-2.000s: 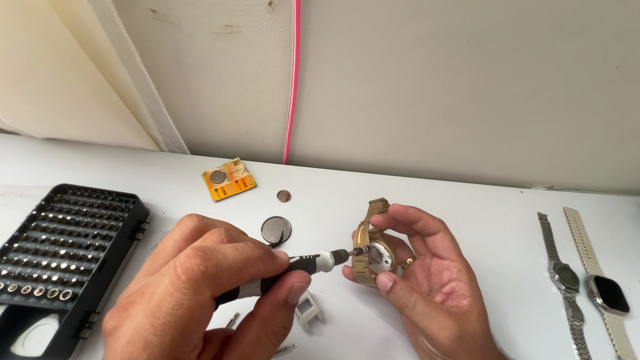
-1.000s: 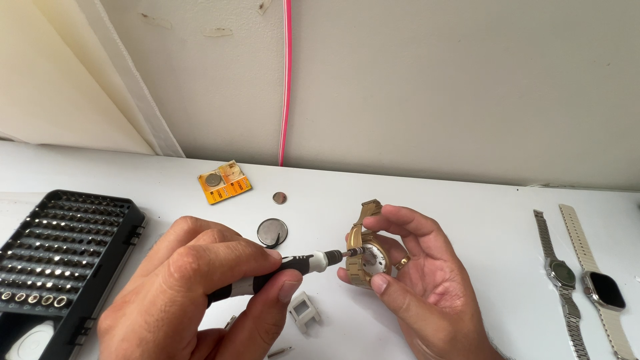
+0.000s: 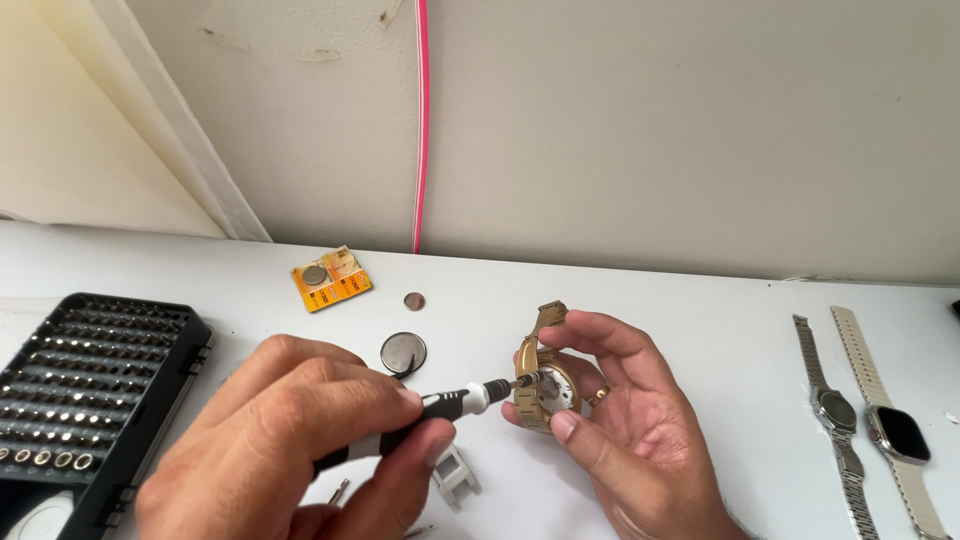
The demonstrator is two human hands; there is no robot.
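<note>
A black and white precision screwdriver (image 3: 442, 407) is gripped in my left hand (image 3: 292, 435), its tip at the inside of a gold-coloured wristwatch. My right hand (image 3: 637, 420) holds that wristwatch (image 3: 559, 390) by its case and metal bracelet, with the back open and the white movement facing the screwdriver. Exactly where the tip touches cannot be made out. Beyond my left hand lies a round metal watch back (image 3: 403, 352), with a dark curved tip over its lower edge. A small button cell (image 3: 414, 301) lies behind it. Under the screwdriver is a white plastic holder (image 3: 453, 476).
An open black case of screwdriver bits (image 3: 97, 375) stands at the left. An orange blister pack with a coin cell (image 3: 331, 279) lies towards the wall. On the right are a metal-bracelet watch (image 3: 834, 409) and a smartwatch with a pale band (image 3: 898, 433). Metal tools partly show below my left hand.
</note>
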